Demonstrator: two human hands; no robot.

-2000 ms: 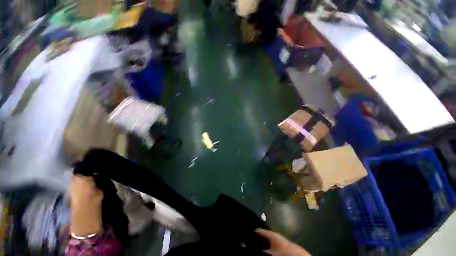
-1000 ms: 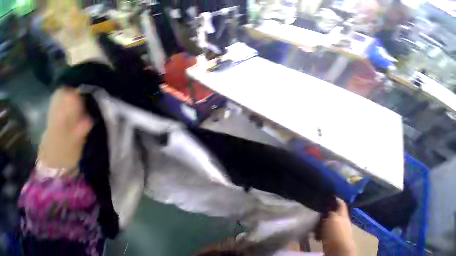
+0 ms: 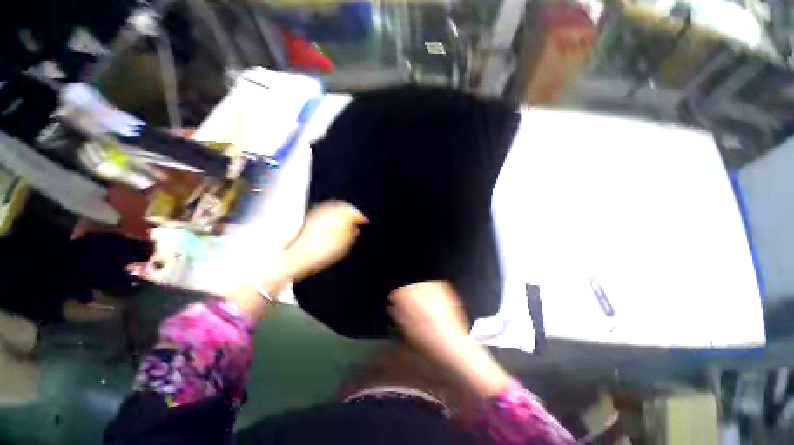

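Observation:
The black garment (image 3: 418,174) lies spread on the large white table (image 3: 622,217), its lower end at the near table edge. A bit of white lining and a narrow black strip (image 3: 535,315) show beside its lower right. My left hand (image 3: 326,235) is on the garment's left side, blurred. My right hand (image 3: 427,311) is on its lower part, also blurred. Whether the fingers grip the cloth cannot be made out. Small dark thread snips (image 3: 602,297) lie on the table to the right.
A white paper stack with a blue edge (image 3: 261,109) is at the table's far left. Mixed small items (image 3: 187,235) crowd the left table edge. Another person's hand (image 3: 91,308) seems to show at the far left. Green floor (image 3: 296,382) is below the near edge.
The view has turned from the aisle to the table. The garment, earlier held up between both hands with its white lining showing, now lies on the table, mostly black side up.

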